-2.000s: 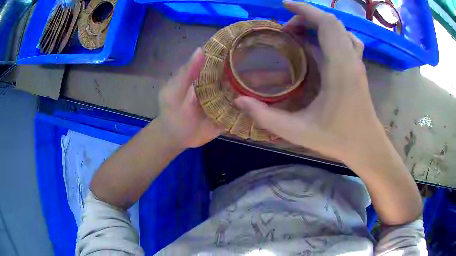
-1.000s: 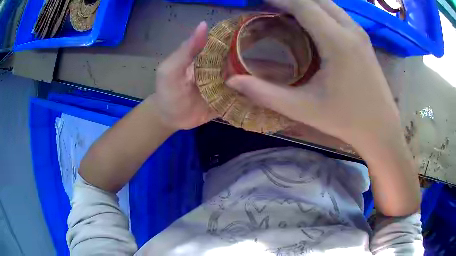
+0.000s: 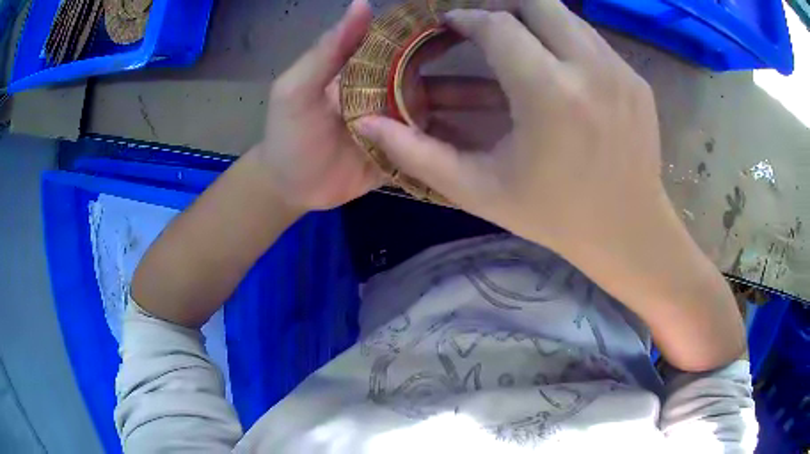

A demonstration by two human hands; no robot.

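Note:
A tan woven ring disc [image 3: 366, 82] is held up over the bench's front edge, tilted. A red ring [image 3: 397, 87] with a tan inner face sits at its centre hole; its right side is hidden by my right hand. My left hand [image 3: 311, 120] holds the disc from the left, thumb up along the rim, fingers behind. My right hand [image 3: 551, 124] lies over the right side, its thumb on the disc's lower left part and a fingertip at the top of the red ring.
A blue tray [image 3: 178, 40] with stacked tan discs [image 3: 75, 31] stands at upper left. Another blue tray [image 3: 710, 40] is at upper right. The worn bench top [image 3: 213, 106] runs across. A blue crate [image 3: 67, 266] with a pale sheet [image 3: 115, 257] is at lower left; another blue crate [image 3: 782, 355] is at lower right.
The red ring stood clearly above the disc; now less of its wall shows. My right hand has shifted, its thumb moving left onto the disc. The trays sit higher in view.

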